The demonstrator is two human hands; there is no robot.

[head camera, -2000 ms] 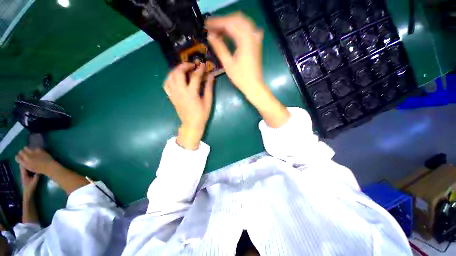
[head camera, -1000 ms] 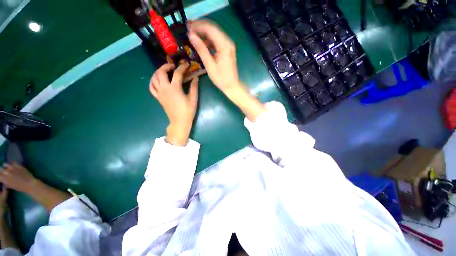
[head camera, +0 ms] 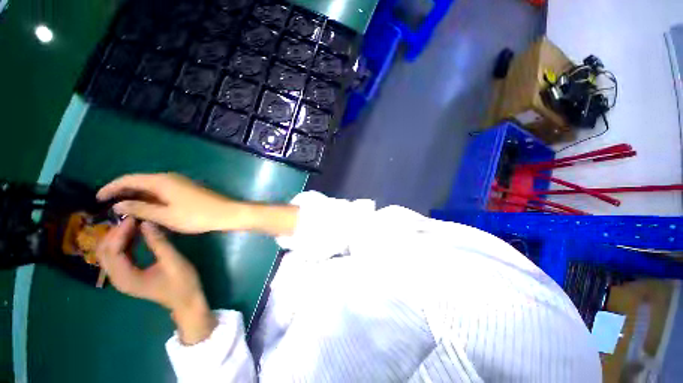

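Observation:
The orange nest (head camera: pixel 81 238) sits at the foot of the black press (head camera: pixel 22 224) at the far left. My right hand (head camera: pixel 176 203) reaches in from the right, with fingers curved over the nest's near side. My left hand (head camera: pixel 146 265) is just below it, blurred, with thumb and fingers apart in a loose curve beside the nest. The fingertips of both hands are close together. A small dark spot shows between them, too blurred to tell if it is a held part. The red press handle does not show.
A glossy black blister tray (head camera: pixel 232 78) lies beyond my right hand on the green bench (head camera: pixel 142 340). At the right are a blue bin (head camera: pixel 479 168) with red rods (head camera: pixel 584 157), a cardboard box (head camera: pixel 535 90), a blue frame (head camera: pixel 599 228) and a black cable bundle (head camera: pixel 580 93).
The view has turned right, so press and tray appear farther left. The red handle and the neighbouring worker have left the view. My left hand has drawn back slightly from the nest.

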